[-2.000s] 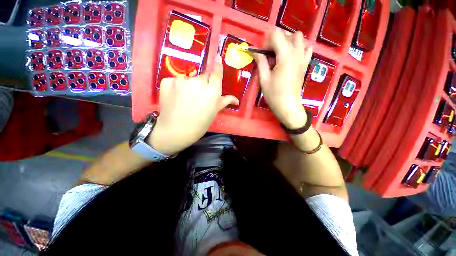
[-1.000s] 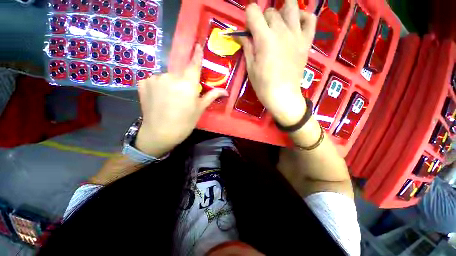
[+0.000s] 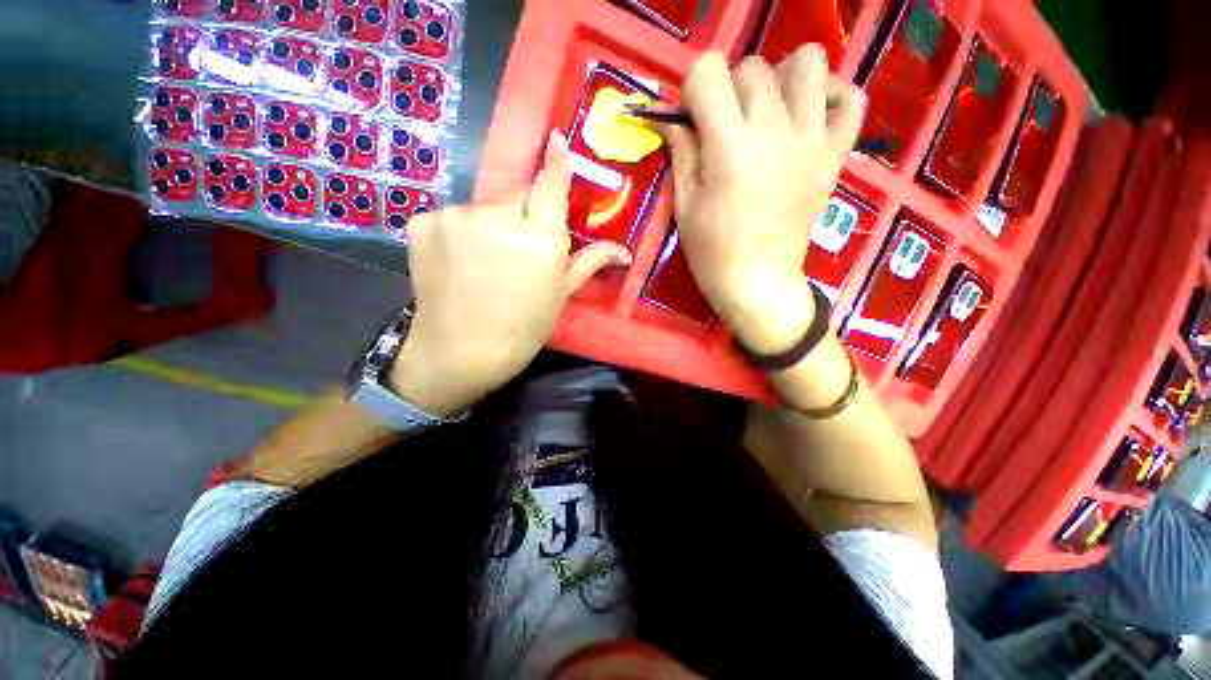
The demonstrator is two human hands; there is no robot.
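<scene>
A glossy red phone back cover point(image 3: 610, 199) lies in the near left pocket of the red foam tray point(image 3: 622, 340). A yellow protective sticker point(image 3: 619, 129) covers its camera area. My right hand point(image 3: 757, 179) grips a thin dark pointed tool point(image 3: 661, 116), its tip on the yellow sticker. My left hand point(image 3: 498, 272) rests on the cover's left edge with index finger and thumb spread; it holds nothing. Covers to the right show pale camera areas point(image 3: 908, 253) without yellow.
A clear lens blister tray point(image 3: 287, 130) with rows of red lens covers lies left of the foam tray. Stacked red foam trays point(image 3: 1062, 332) stand at the right. Part of a person's blue sleeve point(image 3: 1158, 558) shows at the lower right. A grey floor point(image 3: 173, 438) lies below.
The foam tray and blister tray have shifted right in view. Both hands have moved from the second cover to the leftmost one, and the tool tip is now on its yellow sticker.
</scene>
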